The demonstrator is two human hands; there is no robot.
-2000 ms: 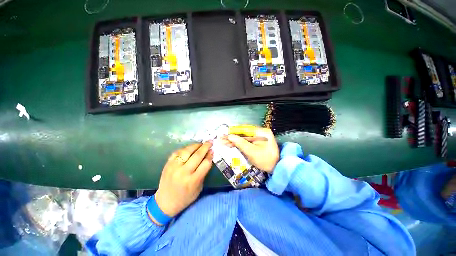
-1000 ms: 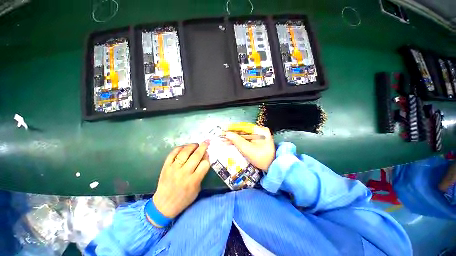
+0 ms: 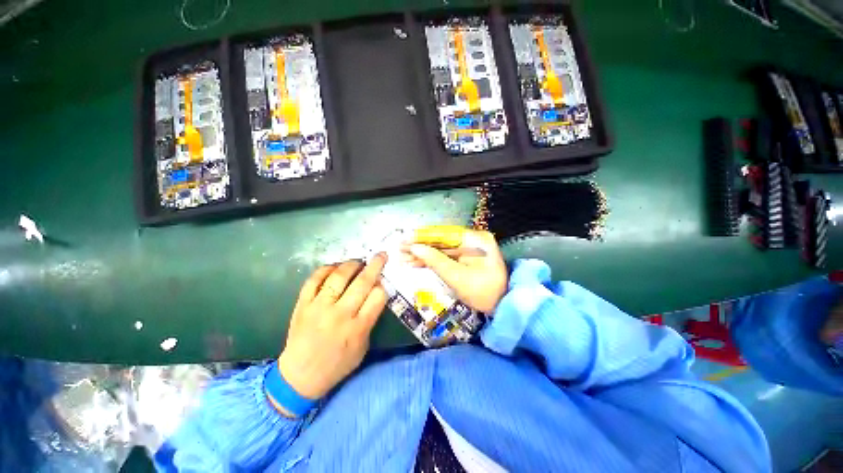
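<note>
A phone mid-frame assembly lies tilted in front of me, its far end glaring white and its circuit board end near my smock. My left hand rests along its left side, fingertips on its upper left edge. My right hand is at its upper right side, thumb and fingers pinched near the far end. A yellow hand tool is held in my right hand; its tip is lost in the glare. I cannot make out a cable at the fingertips.
A black foam tray behind holds several phones, with a bare middle slot. A black coaxial cable bundle lies at its near edge. Black and striped parts and another tray lie right. White scraps lie left. A neighbour's blue sleeve shows at right.
The view has shifted slightly, so the tray sits further left than two seconds ago. My hands stay at the phone's far end, with only small finger movements.
</note>
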